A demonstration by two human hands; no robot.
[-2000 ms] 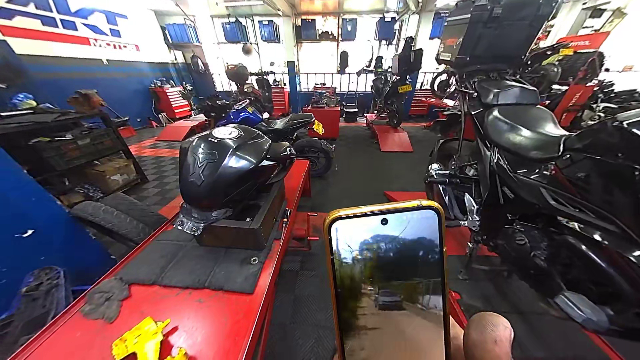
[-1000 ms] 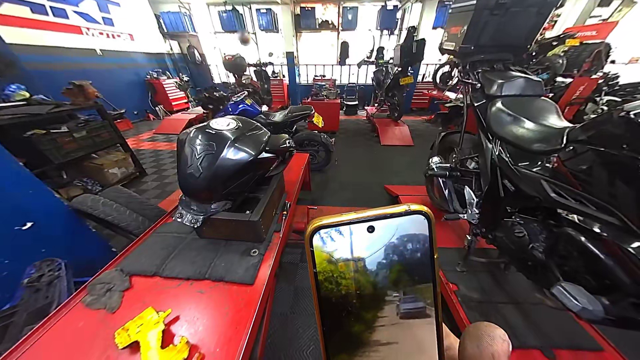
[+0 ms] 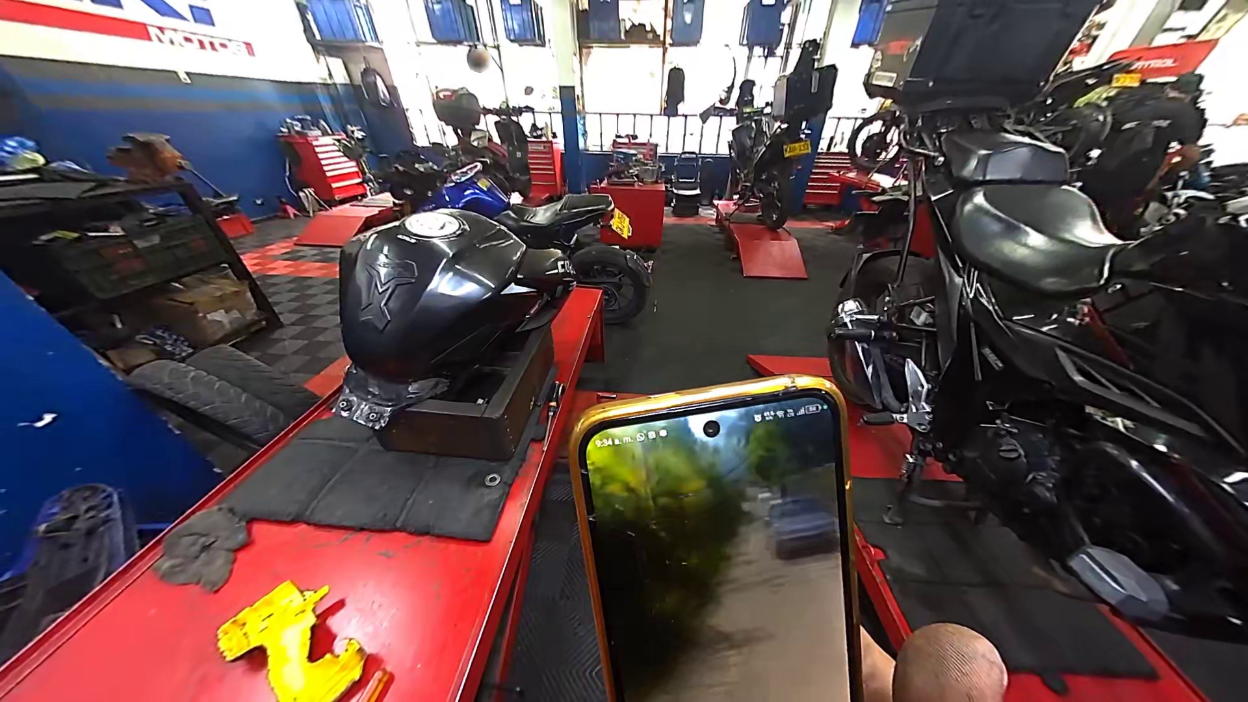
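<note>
A smartphone in a gold-edged case [image 3: 717, 546] stands upright at the bottom centre, its screen showing a road with a vehicle. My right hand [image 3: 936, 663] holds it from the right edge; only a thumb and a bit of another part show. My left hand is out of view. Left of the phone, a black motorcycle fuel tank [image 3: 424, 292] rests on a dark open box [image 3: 468, 409] over a quilted black pad [image 3: 370, 483]. Nearer on the red bench [image 3: 409, 575] lie a crumpled grey rag [image 3: 203, 548] and a yellow object [image 3: 292, 639], perhaps a cloth or plastic piece.
A black motorcycle [image 3: 1033, 390] stands on a red lift close at the right. A blue motorcycle [image 3: 478, 195] is beyond the tank. At the left are a dark shelf [image 3: 107, 253] with boxes and loose tyres [image 3: 224, 390]. Red tool cabinets [image 3: 327, 166] stand farther back.
The phone, low in view throughout, has shifted left relative to the lift behind it. Its screen picture has changed, with the vehicle now at the right side of the screen.
</note>
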